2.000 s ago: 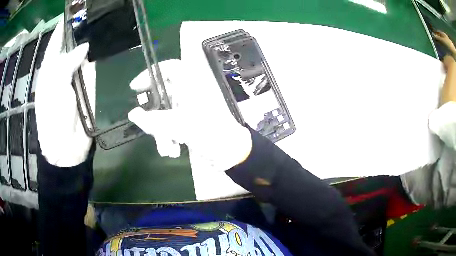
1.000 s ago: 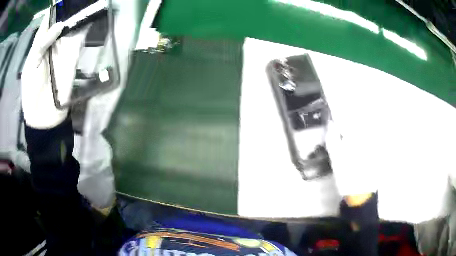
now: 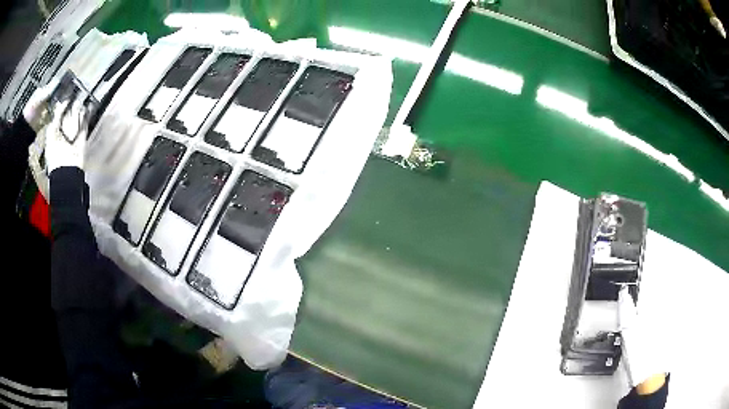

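Note:
A stack of dark phone frames [image 3: 605, 287] lies on the white sheet at the right. My right hand [image 3: 633, 339], white-gloved and pale against the sheet, is at its right edge with a finger over it; whether it grips is unclear. My left hand is not identifiable in view. Several phone frames lie in two rows on the wrinkled white cloth-covered tray [image 3: 340, 188], dark above and pale below, four in the far row and three in the near row.
At far left, two white-gloved hands [image 3: 64, 128], apparently another person's, hold a dark frame. A white divider strip [image 3: 428, 68] with crinkled clear tape crosses the green bench [image 3: 416, 264]. A dark tray stands at far right.
The view has swung left, bringing the frame-filled tray into sight. The frame my left hand held is no longer seen in it. My right hand remains beside the stack.

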